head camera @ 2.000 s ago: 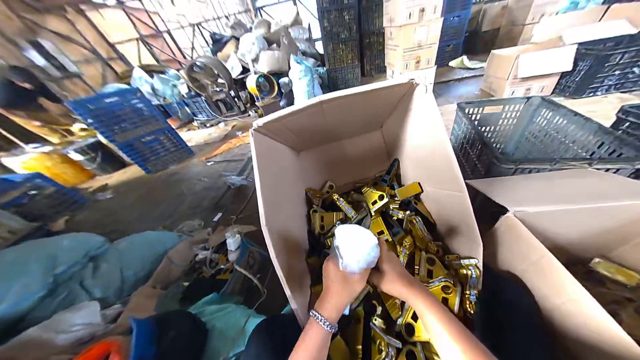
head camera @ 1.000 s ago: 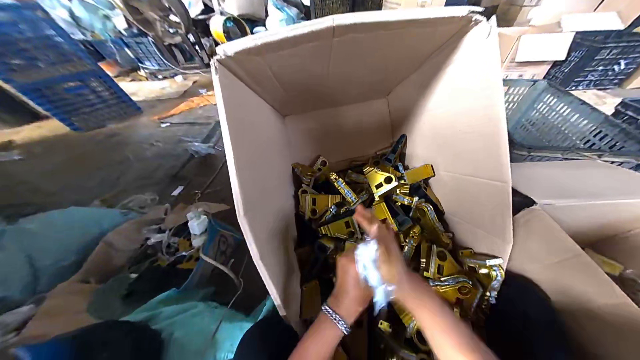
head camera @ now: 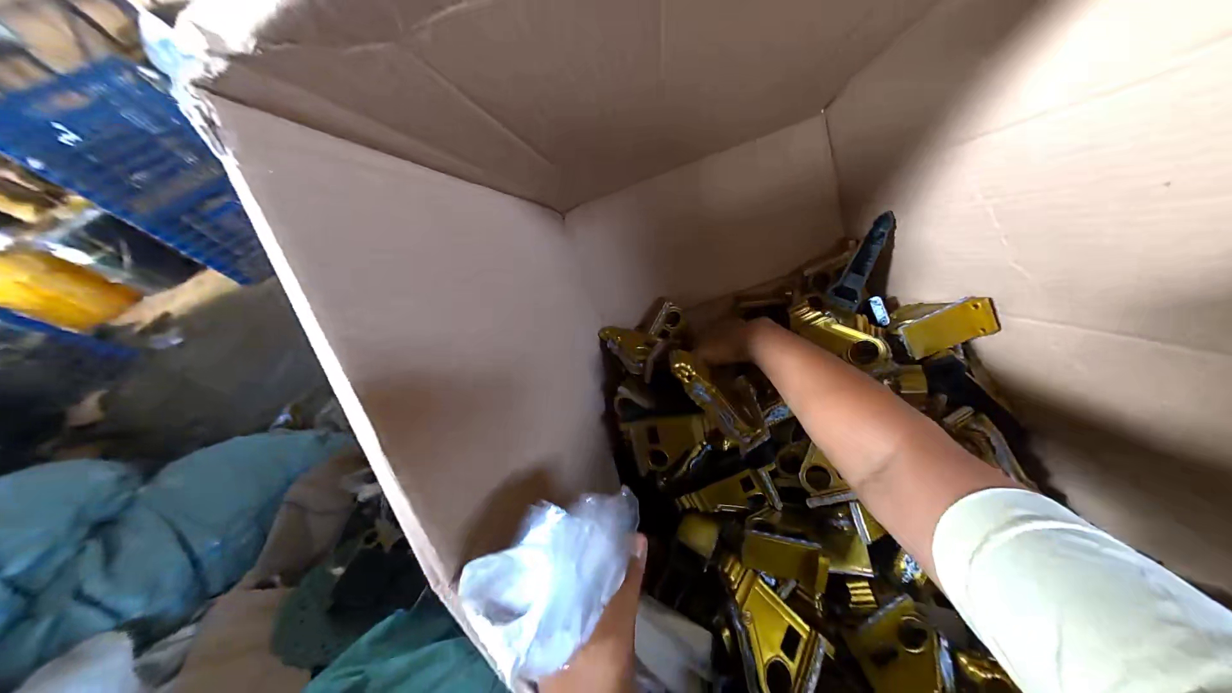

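A tall cardboard box (head camera: 423,318) holds a heap of shiny gold-coloured metal parts (head camera: 780,626) with round holes, with a black part (head camera: 866,260) sticking up near the back. At the lower middle, my left hand (head camera: 611,630) grips a crumpled clear plastic bag (head camera: 553,582) beside the box's left wall. My right hand (head camera: 727,339) reaches down among the metal parts by the far left of the heap. Its fingers are mostly hidden by shadow and parts, so what it touches is unclear. A pale sleeve covers the right forearm.
Blue plastic crates (head camera: 144,173) stand at the upper left, near a yellow object (head camera: 63,289). Teal sacks (head camera: 183,520) lie left of the box, with brown and green cloth or sacking next to them. The box's left edge rises between these and the heap.
My hands, together around the plastic before, are now apart. The left has moved left with the bag; the right has reached deeper into the box. The view is closer to the box.
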